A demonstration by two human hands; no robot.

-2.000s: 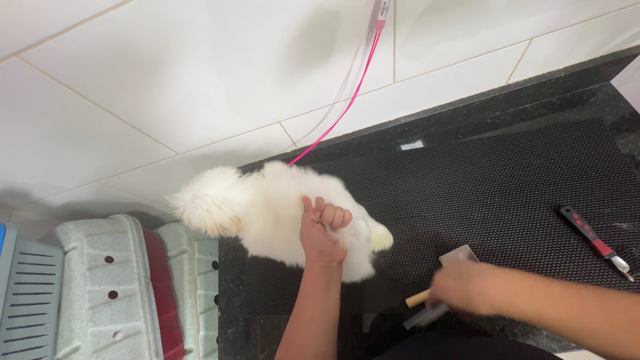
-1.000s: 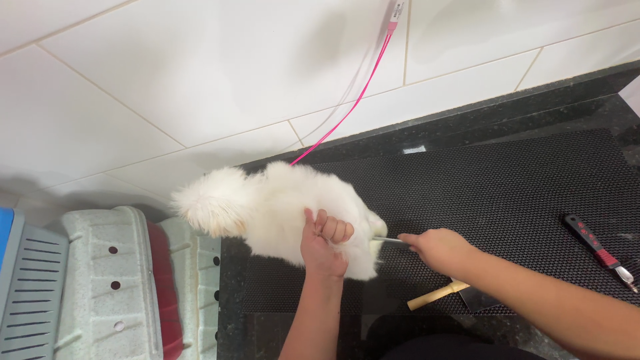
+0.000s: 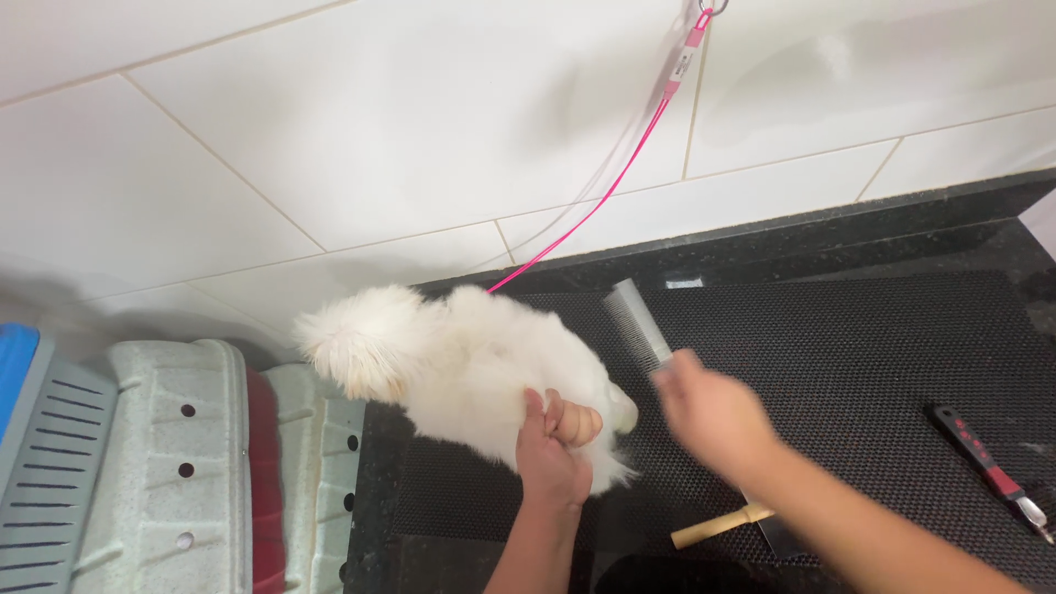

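A fluffy white dog (image 3: 495,355) stands on a black ribbed mat, its head toward the left and its rear toward the right. My left hand (image 3: 561,445) lies on its hindquarters with the fingers curled; whether they grip fur cannot be told. My right hand (image 3: 714,412), slightly blurred, holds a metal grooming comb (image 3: 639,322) just right of the dog's rear, apart from the coat. Below my right wrist lies a tool with a light wooden handle (image 3: 718,526), its head partly hidden by my forearm. A pink cord (image 3: 623,177) runs from a wall ring down behind the dog.
A black and red nail clipper (image 3: 982,462) lies on the mat (image 3: 866,355) at the right. Plastic pet carriers (image 3: 177,462) and a grey slatted one (image 3: 54,470) stand left of the black stone counter (image 3: 379,495). The white tiled wall (image 3: 412,124) rises behind.
The wooden-handled tool was at my right hand two seconds ago and lay on the mat a second later. My right hand has since drawn the comb away from the dog's rear. My left hand stays on the dog.
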